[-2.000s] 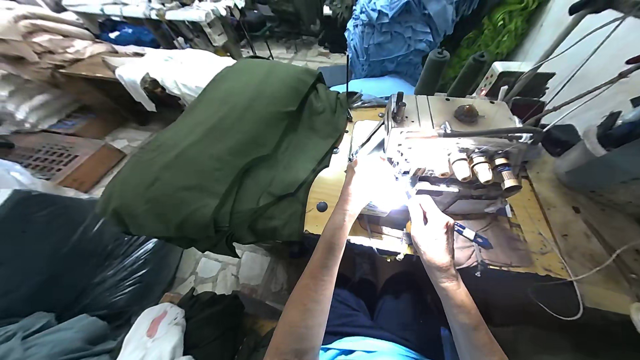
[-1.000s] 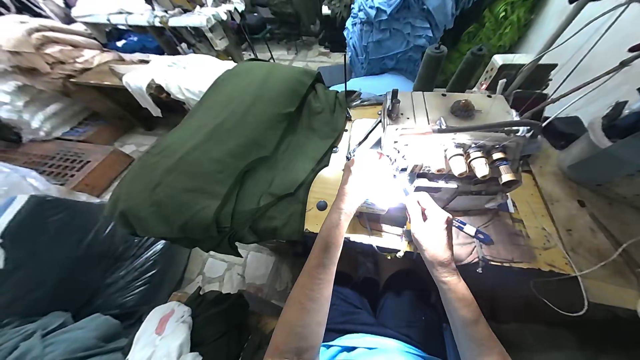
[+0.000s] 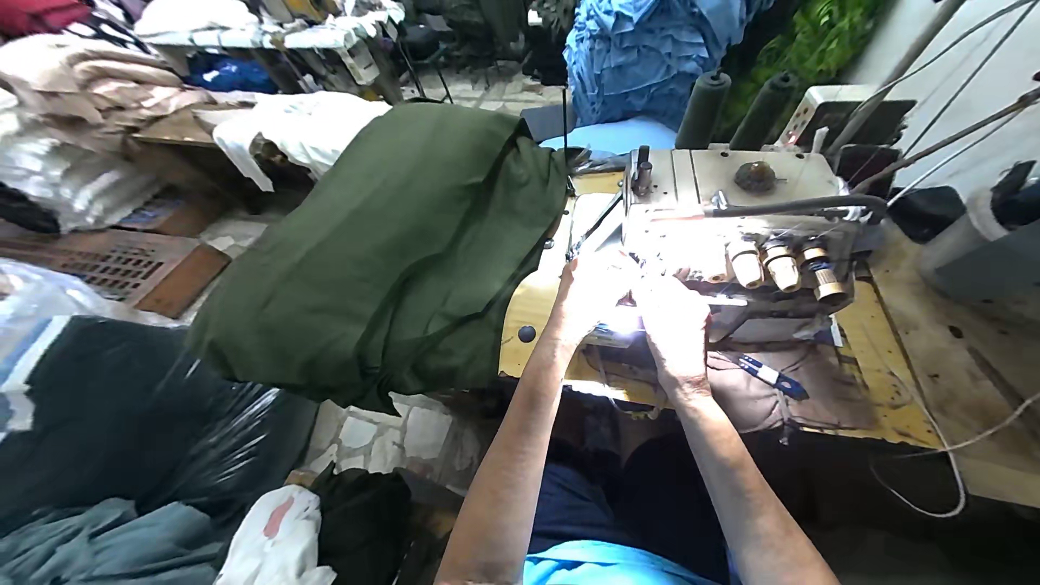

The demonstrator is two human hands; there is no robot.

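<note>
An overlock sewing machine [image 3: 731, 203] with several tension knobs [image 3: 784, 264] stands on a yellow wooden table. My left hand [image 3: 591, 296] is at the needle area under a bright lamp; glare hides its fingers and whatever is between them. Close beside it, my right hand [image 3: 673, 325] is also at the needle area, its fingertips washed out by the light. A blue-handled small tool [image 3: 772, 377], perhaps thread snips, lies on a brown cloth [image 3: 821, 394] right of my right hand. Dark green fabric [image 3: 382, 260] is piled left of the machine.
Two dark thread cones [image 3: 703, 110] stand behind the machine, near a heap of blue cloth [image 3: 642, 57]. A grey bin [image 3: 975, 252] is at the right. A pale cord [image 3: 959, 479] loops off the table's right side. Black plastic bags [image 3: 146, 406] lie at lower left.
My right hand has moved up and left, nearer to my left hand at the needle area. The green fabric and the blue-handled tool have stayed in place.
</note>
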